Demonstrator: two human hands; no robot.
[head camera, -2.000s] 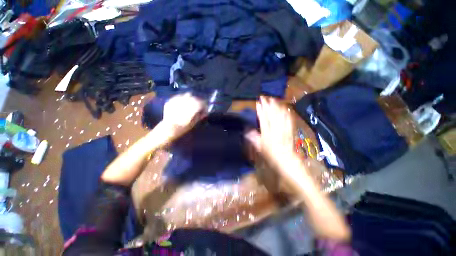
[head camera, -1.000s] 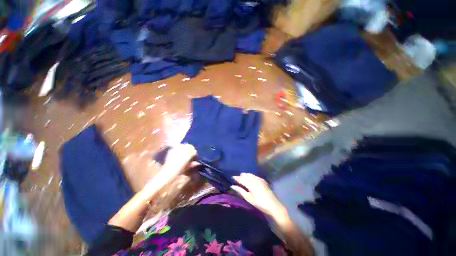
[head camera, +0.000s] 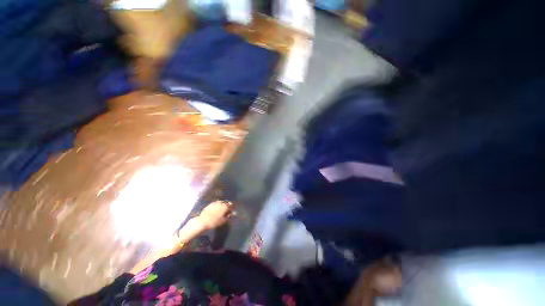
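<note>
The frame is strongly blurred. My left hand (head camera: 215, 213) is at the table's near edge, its fingers curled; whether it holds anything cannot be made out. My right hand (head camera: 382, 278) is low at the right, just below the dark hanging garments (head camera: 352, 140), partly in shadow. Dark cloth lies against it, but a grip on it cannot be made out. A pale strip (head camera: 361, 172) crosses the hanging garments. The navy piece and the dark item held earlier cannot be picked out.
The shiny brown table (head camera: 89, 161) has white specks and a bright glare. A folded navy stack (head camera: 218, 63) with a white tag (head camera: 209, 111) lies at its far right. A dark garment heap (head camera: 48, 77) is at the upper left. Grey floor (head camera: 272, 155) shows between table and hanging garments.
The view has swung right towards the hanging garments. My hands have moved apart, the right one out to the side. The navy piece is gone from in front of me on the table.
</note>
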